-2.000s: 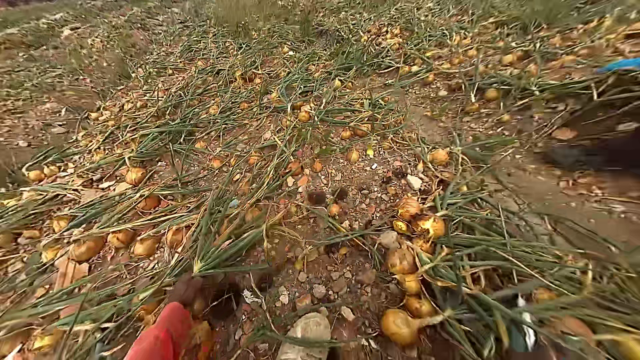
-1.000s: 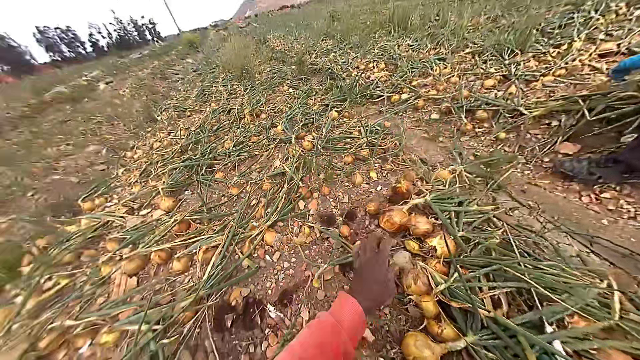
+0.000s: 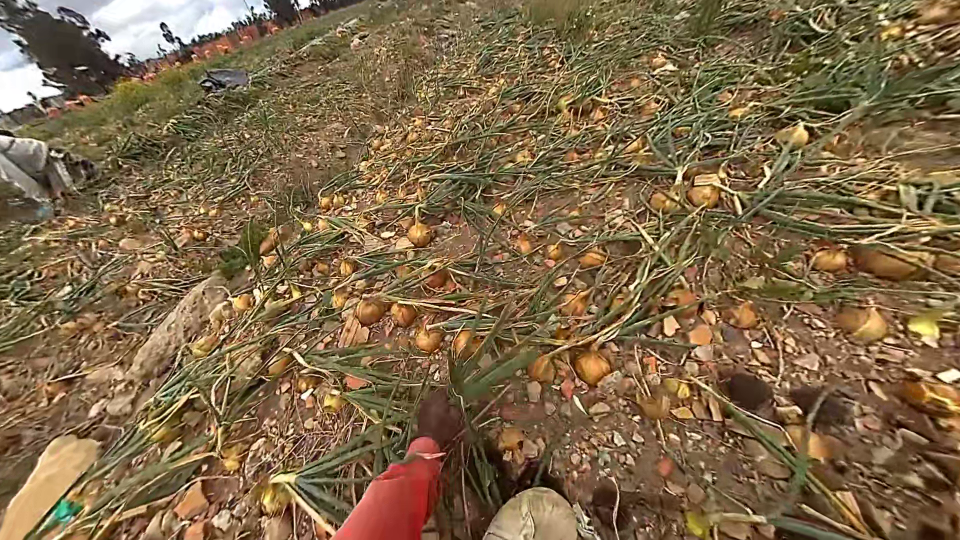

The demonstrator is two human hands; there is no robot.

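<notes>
My left hand (image 3: 441,420), below a red sleeve (image 3: 397,495), is low at the middle of the view. Its fingers are closed around green onion leaves (image 3: 487,375), which fan out above it; the bulbs on these leaves cannot be made out. Just beyond the hand lie yellow-brown onions (image 3: 428,339), and to its right is another onion (image 3: 592,367) on stony soil. A cut-looking fan of leaves with a pale bulb (image 3: 275,496) lies to the left of the sleeve. My right hand is out of view.
Onions with long leaves cover much of the stony ground. A rounded beige thing (image 3: 532,516), perhaps a shoe toe, is at the bottom edge. Flat stones (image 3: 52,480) lie at left. Grey-white sheeting (image 3: 30,169) is at the far left, and a dark thing (image 3: 223,79) lies farther back.
One second ago my left hand was open beside the onion pile on the right; it has left that pile and closed on leaves. The view has swung left.
</notes>
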